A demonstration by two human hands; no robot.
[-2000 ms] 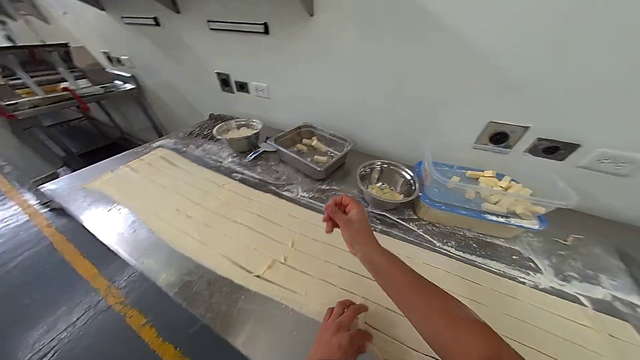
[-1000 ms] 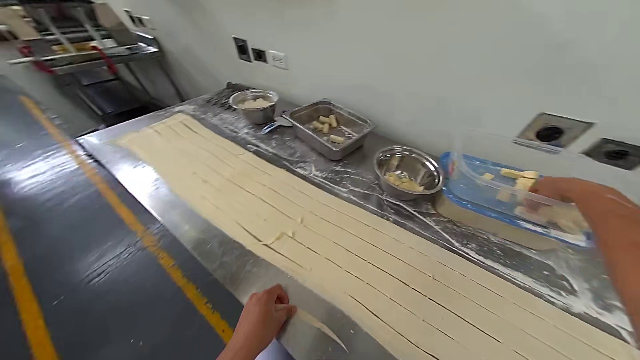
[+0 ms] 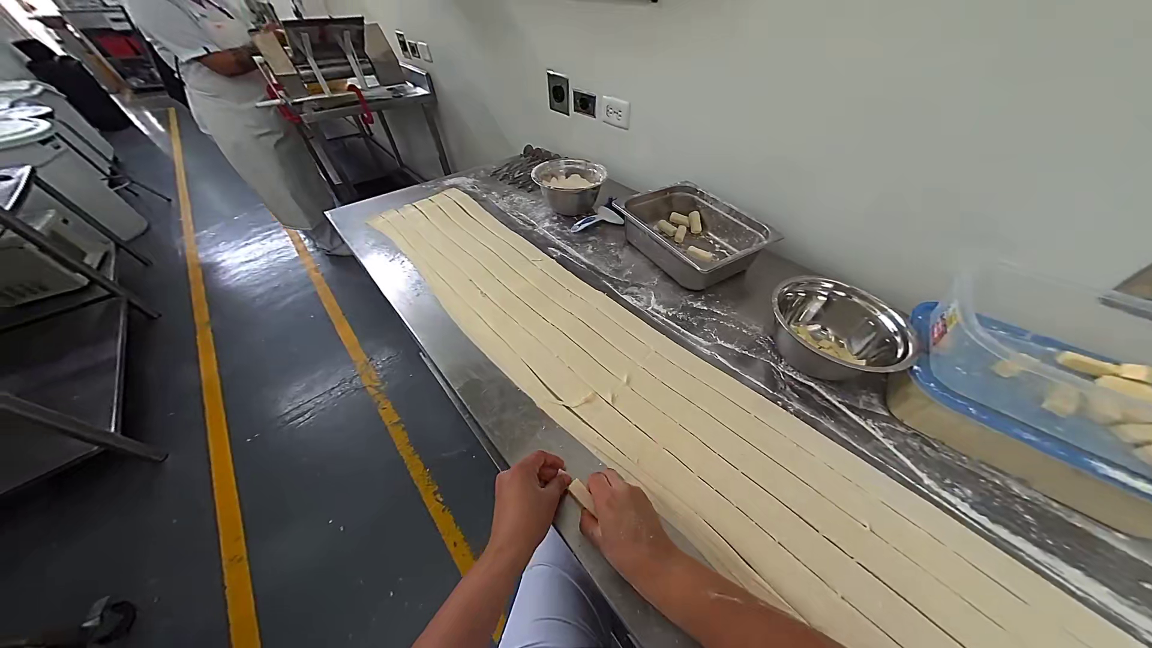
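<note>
A long sheet of dough [image 3: 666,414], cut lengthwise into strips, lies along the steel table. At the table's front edge my right hand [image 3: 625,522] grips a pale stick of what looks like cheese [image 3: 581,494]. My left hand [image 3: 529,499] is at the stick's other end, its fingertips pinched together, seemingly on a bit of dough; the fingers hide most of it. More pale sticks [image 3: 1093,364] lie in a clear plastic container [image 3: 990,346] at the right. Several short pieces [image 3: 702,256] are in a steel pan [image 3: 670,268].
Along the wall stand a steel bowl with scraps [image 3: 814,362], a smaller bowl with pale contents [image 3: 570,202] and a blue and white scraper [image 3: 597,219]. Beyond the table's far end a person [image 3: 243,126] stands at a machine [image 3: 328,63]. A metal rack [image 3: 72,360] is at the left.
My right hand has moved from the clear container to the table's front edge, beside my left hand, and now has a pale stick. The view has swung left.
</note>
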